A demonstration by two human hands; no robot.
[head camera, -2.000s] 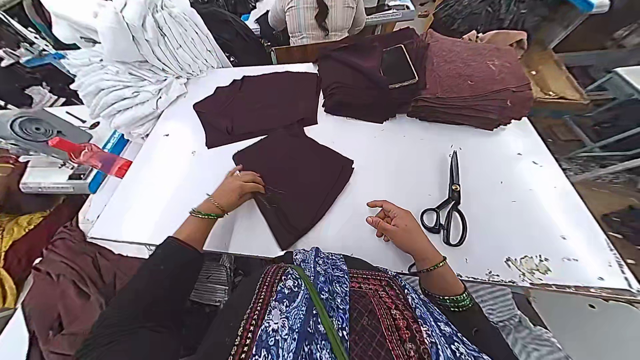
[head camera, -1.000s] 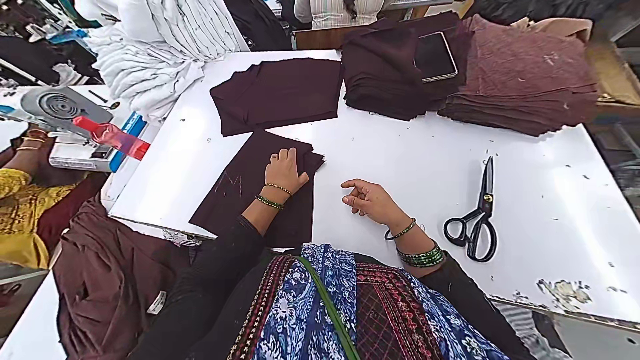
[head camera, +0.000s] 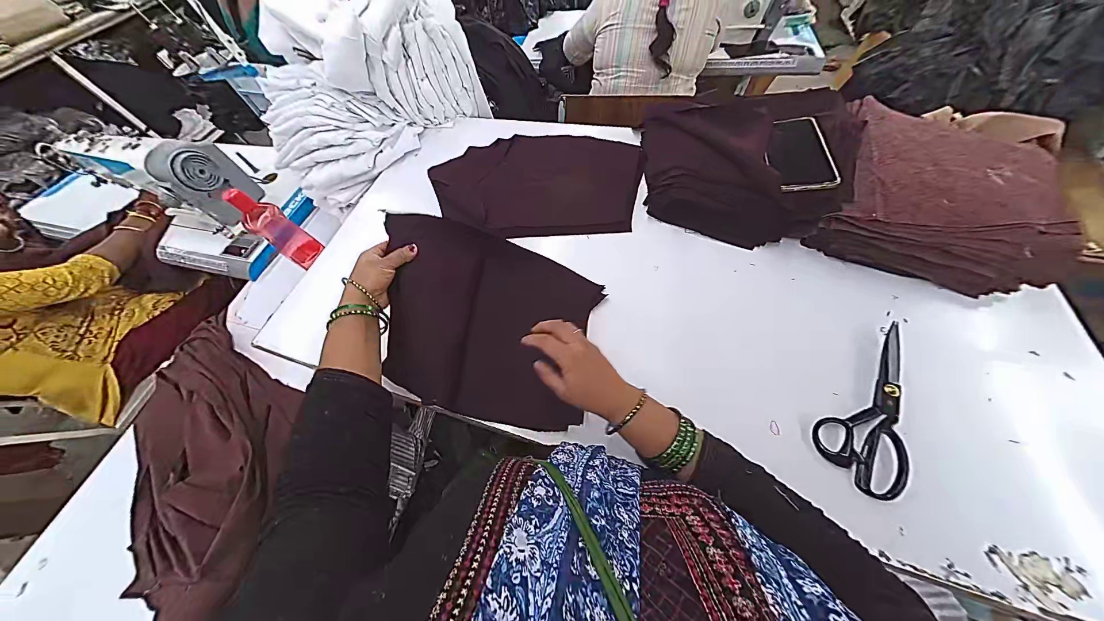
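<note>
My left hand (head camera: 379, 272) grips the upper left edge of a dark maroon fabric piece (head camera: 457, 319), thumb on top and fingers underneath. The piece lies at the near edge of the white table. Over its right part is my right hand (head camera: 573, 366), fingers apart and slightly curled, holding nothing; whether it touches the cloth I cannot tell. Just beyond lies another dark maroon fabric piece (head camera: 552, 185), close to the first one's top edge. Black-handled fabric shears (head camera: 875, 423) rest on the right of the table, blades pointing away.
Behind are a stack of dark maroon fabric (head camera: 711, 172) with a smartphone (head camera: 804, 153) on it, a stack of lighter brownish fabric (head camera: 957, 190) and piled white cloth (head camera: 371, 86). A sewing machine (head camera: 198, 177) and a red plastic bottle (head camera: 272, 226) stand left, near a co-worker's arm (head camera: 129, 241).
My left hand has moved from on top of the near fabric piece to its left edge and grasped it. The piece now lies turned differently, and my right hand has come over it.
</note>
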